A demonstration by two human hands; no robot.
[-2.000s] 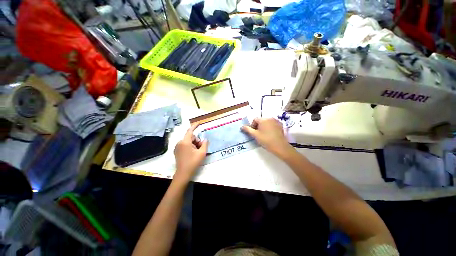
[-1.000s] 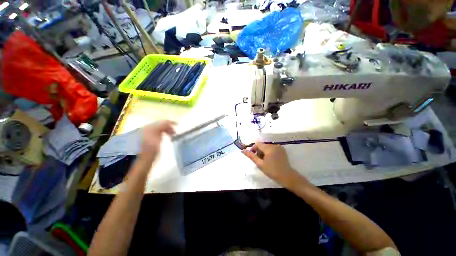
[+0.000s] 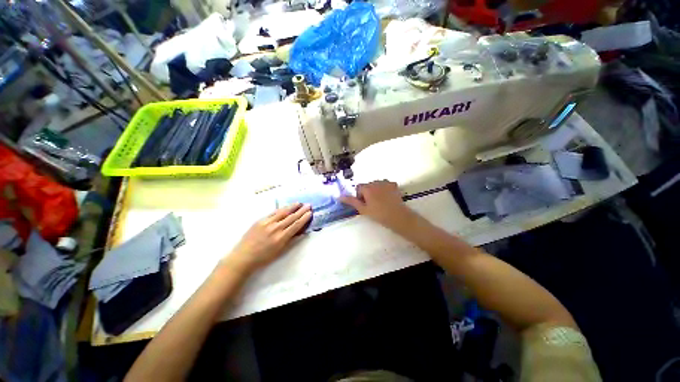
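Observation:
The template with a grey fabric piece (image 3: 322, 207) lies flat on the white table, its far part under the lit needle area (image 3: 329, 177) of the cream-white sewing machine (image 3: 447, 112). My left hand (image 3: 277, 231) rests flat on the template's left side, fingers spread slightly. My right hand (image 3: 379, 201) is at the template's right side, its fingertips close to the presser foot. Neither hand visibly grips the template; they lie on it. Its printed edge and window are mostly hidden or washed out by the light.
A yellow-green basket (image 3: 237, 142) of dark strips stands at the back left. Grey pieces (image 3: 128, 261) over black rounded panels (image 3: 138, 302) lie at the table's left edge. More grey pieces (image 3: 514, 188) lie right of my right hand. A blue bag (image 3: 335, 41) lies behind the machine.
The template has moved right, under the machine head. My left hand has come from the left-hand stack onto the template. My right hand has moved to the needle area. The view has shifted right.

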